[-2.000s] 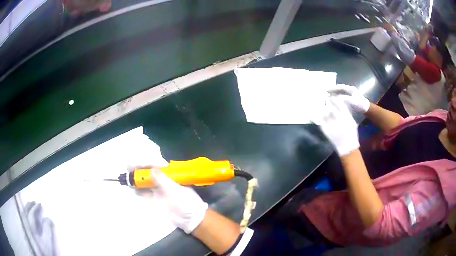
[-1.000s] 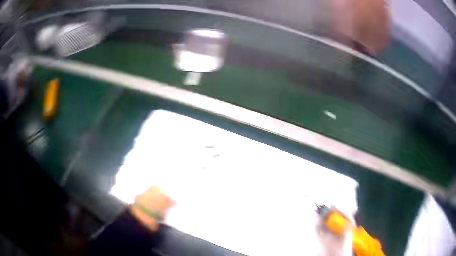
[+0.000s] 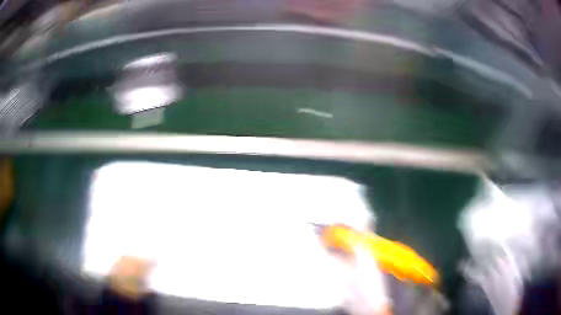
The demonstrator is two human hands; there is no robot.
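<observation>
The picture is strongly blurred. My right hand [image 3: 364, 280], in a white glove, is closed around the yellow-orange electric screwdriver [image 3: 393, 255] at the right part of the white mat [image 3: 227, 203]. The screwdriver's dark nose points left over the mat. My left wrist [image 3: 130, 274] shows at the mat's lower left edge. The left hand beyond it merges with the overexposed white, so its fingers and anything in them cannot be made out. No appliance can be told apart on the mat.
A pale rail [image 3: 246, 145] runs between the bench and the green conveyor belt [image 3: 246, 117]. A white appliance [image 3: 149, 86] sits on the belt at the left. Another yellow tool [image 3: 5, 184] is at the left edge. Blurred white shapes [image 3: 507, 221] lie at the right.
The view has swung left from the neighbouring worker and levelled out. The belt appliance now shows farther left than one second ago. My right hand still holds the screwdriver.
</observation>
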